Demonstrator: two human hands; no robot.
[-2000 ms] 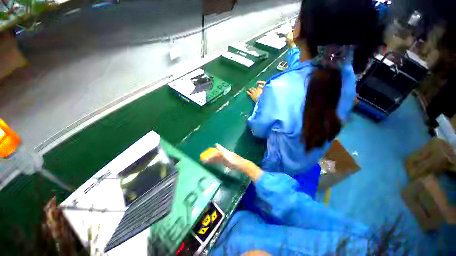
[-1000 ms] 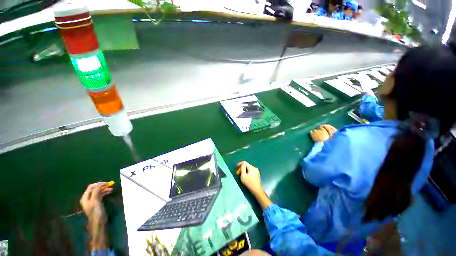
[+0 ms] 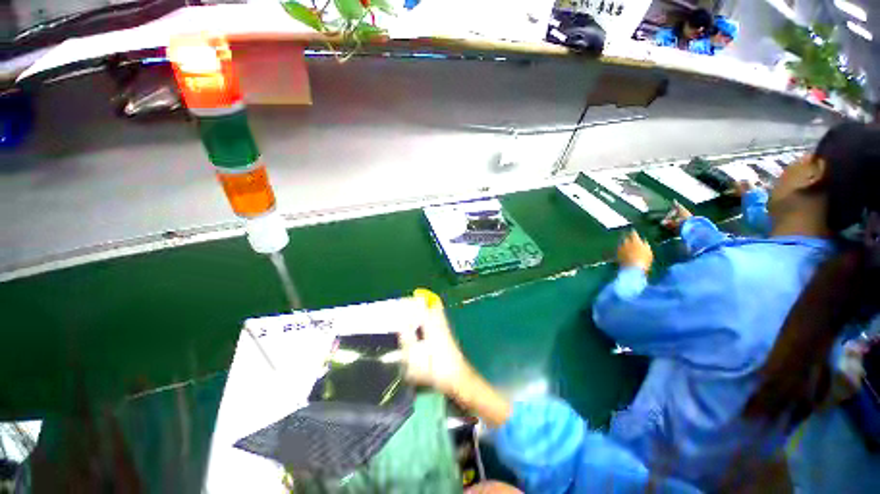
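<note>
A white and green tablet PC box (image 3: 333, 410) lies in front of me, slightly blurred, its lower part cut off by the frame. My right hand (image 3: 429, 343), with a yellow cover on a fingertip, is on the box's upper right corner and appears to grip it. Part of the dark scale keypad (image 3: 468, 452) shows beside the box's right edge; the rest of the scale is hidden. My left hand is not in view.
A signal tower (image 3: 232, 140) stands behind the box, its top segment lit. Another tablet PC box (image 3: 482, 236) lies farther along the green conveyor (image 3: 125, 328), with several beyond. A worker in blue (image 3: 704, 328) is at my right. A white-edged item shows at lower left.
My right hand has moved from beside the box onto its corner. My left hand has left the view. The box has turned slightly. The tower's green light went off and its top segment lit.
</note>
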